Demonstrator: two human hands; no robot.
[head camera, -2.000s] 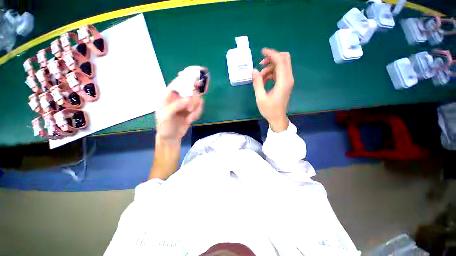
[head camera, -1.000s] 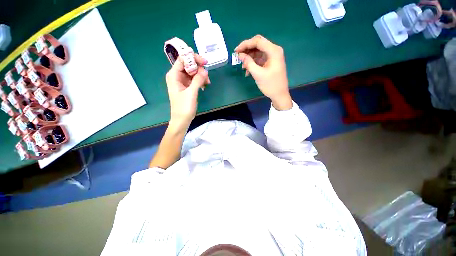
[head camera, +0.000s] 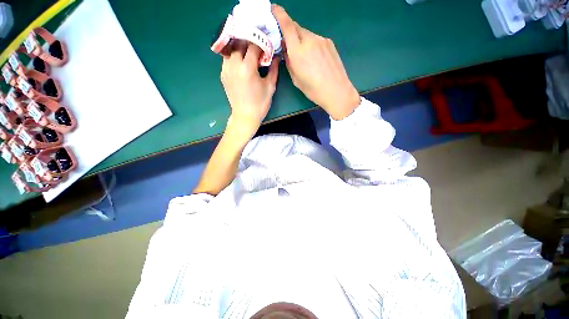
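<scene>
My left hand (head camera: 248,87) holds a pink-strapped smartwatch (head camera: 261,42), its strap spread open, against the white display stand (head camera: 254,14) near the top edge of the picture. My right hand (head camera: 315,65) is on the right side of the same stand, fingers bent around it; its fingertips are partly hidden. The watch screen is mostly hidden by the strap and my fingers. Rows of pink smartwatches with white tags (head camera: 38,112) lie at the left on a white board (head camera: 115,93).
Loaded and white stands (head camera: 504,17) stand at the upper right. Yellow edge tape (head camera: 40,23) runs at the upper left. A small white scrap (head camera: 212,123) lies on the green bench (head camera: 187,75). Below are a red stool (head camera: 440,106) and clear plastic bags (head camera: 504,258).
The watch has moved up and right from beside the stand onto it. My right hand has moved to the stand, and the small white tag it held no longer shows there. The view has shifted.
</scene>
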